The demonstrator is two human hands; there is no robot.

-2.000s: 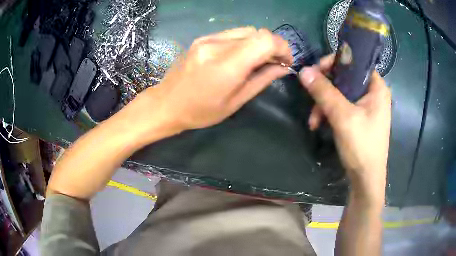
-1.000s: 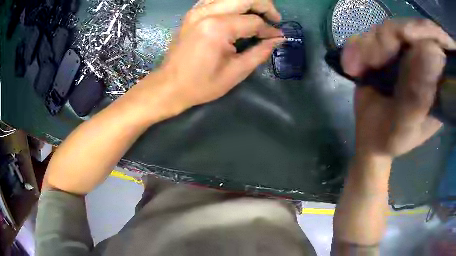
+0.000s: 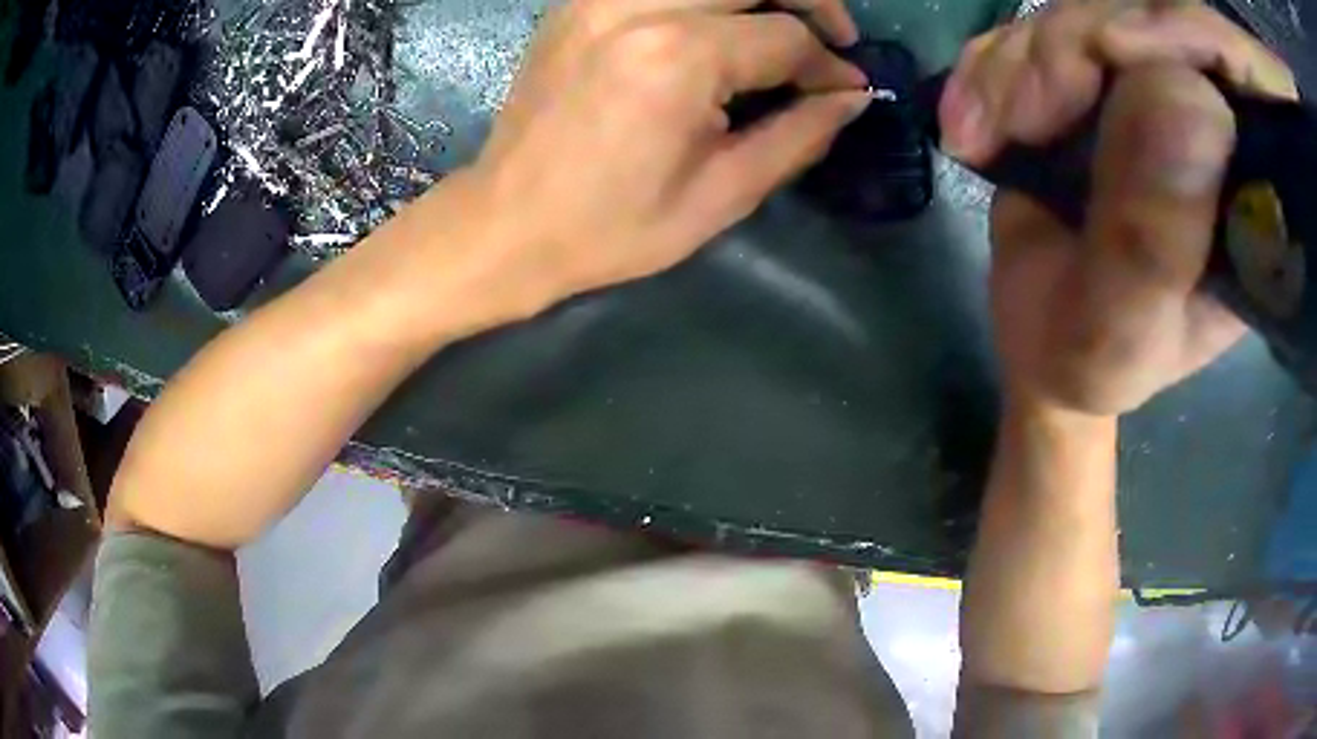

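My left hand (image 3: 650, 137) pinches a small silvery metal piece (image 3: 877, 94) between thumb and forefinger, at the upper part of a black plastic housing (image 3: 884, 162) lying on the green mat. My fingers hide part of the housing. My right hand (image 3: 1112, 188) grips the black electric screwdriver (image 3: 1271, 238), held sideways with its dark nose pointing left towards the metal piece. The bit is too dark and blurred to make out.
A tangled pile of metal pieces (image 3: 325, 101) lies at the upper left of the green mat (image 3: 621, 419). Beside it is a stock of black housings (image 3: 176, 185). The round screw tray is mostly hidden behind my right hand. Cluttered shelves stand at the lower left.
The screwdriver has swung from upright to sideways and its nose has come left to the housing. My left hand has moved a little right with the metal piece. The housing sits further right in view.
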